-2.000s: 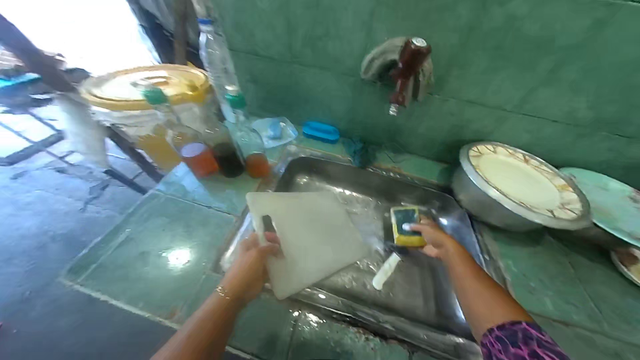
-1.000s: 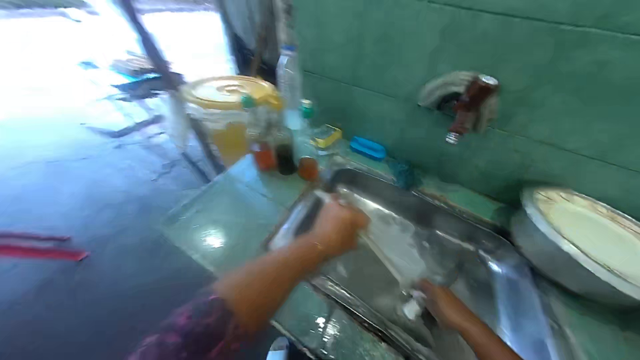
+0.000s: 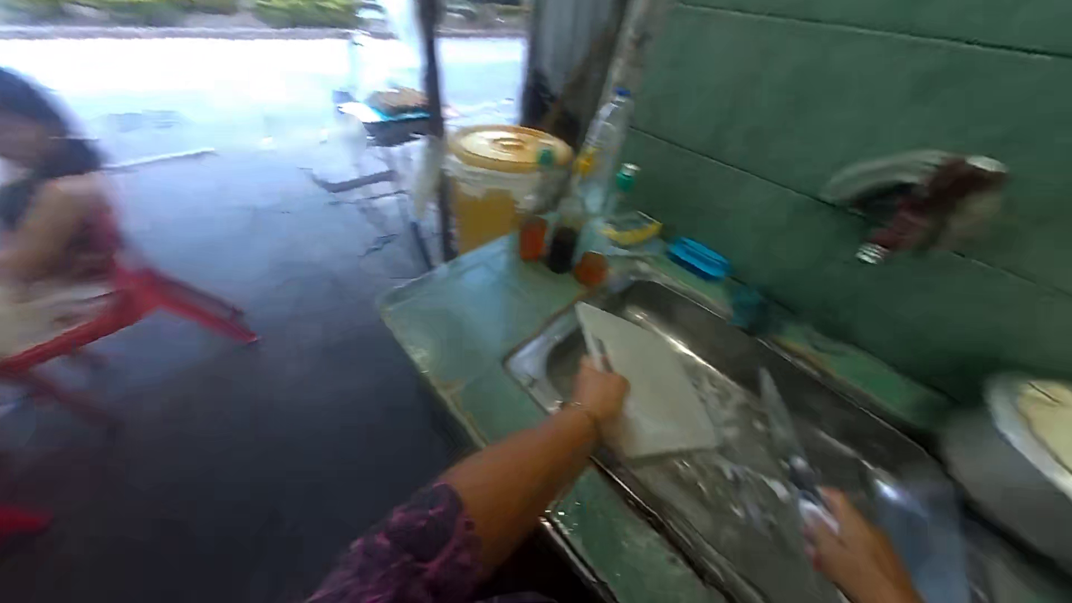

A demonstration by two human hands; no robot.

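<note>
My left hand [image 3: 601, 392] grips a white plastic cutting board [image 3: 657, 389] by its handle slot, holding it over the left part of a stainless steel sink [image 3: 754, 469]. In my right hand [image 3: 850, 536] is a knife [image 3: 783, 423] with a light handle, its blade pointing up and away over the basin. The sponge, yellow and dark, seems to rest in a dish [image 3: 632, 229] behind the sink's far left corner. A dark red faucet [image 3: 930, 201] sticks out of the wall above the basin.
Bottles with red and dark liquids [image 3: 563, 244] stand on the green tiled counter [image 3: 469, 335], near a lidded bucket [image 3: 502, 180]. A blue plastic dish [image 3: 699, 258] is by the wall, a metal pot [image 3: 1005, 469] at right. At far left a person [image 3: 50, 209] sits on a red chair [image 3: 159, 293].
The sponge has left my right hand, which now holds the knife. My left hand still has the board. The view has swung left, bringing the seated person in.
</note>
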